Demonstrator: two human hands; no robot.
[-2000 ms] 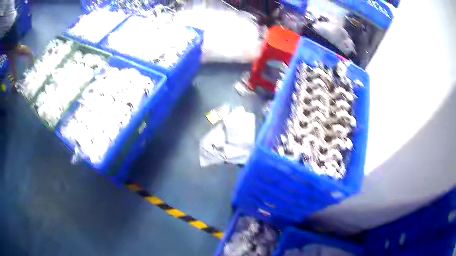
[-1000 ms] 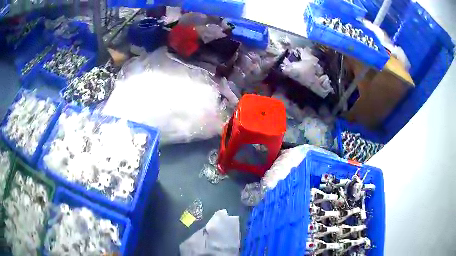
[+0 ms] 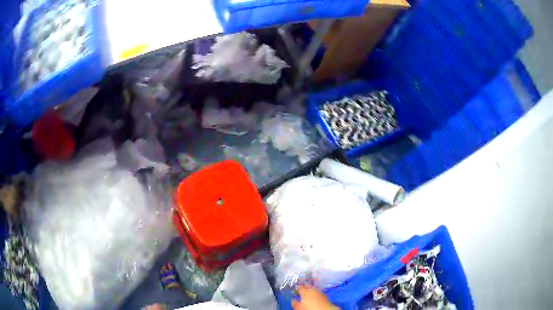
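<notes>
A blue tote [image 3: 445, 257] at the lower right holds white-and-dark assemblies [image 3: 412, 287]. My right hand [image 3: 314, 298] is at the bottom edge, left of this tote, blurred and cut off; its grip is unclear. A small patch of skin at the bottom edge looks like my left hand [image 3: 156, 307], almost wholly out of the picture. A red plastic stool [image 3: 221, 206] stands in front of me. A bulky clear sack of white material [image 3: 324, 227] lies between stool and tote.
A large clear sack [image 3: 91, 224] lies left of the stool. White rolls [image 3: 364, 181] lie behind the right sack. A white-topped table [image 3: 160, 24] bearing blue totes is above. Another filled tote [image 3: 358, 118] and stacked blue totes [image 3: 449, 79] stand at the right. Pale sheets [image 3: 245, 284] lie near the stool.
The view has moved closer to the stool and table, and the filled floor totes on the left have largely left the picture. Parts of hands now show at the bottom edge.
</notes>
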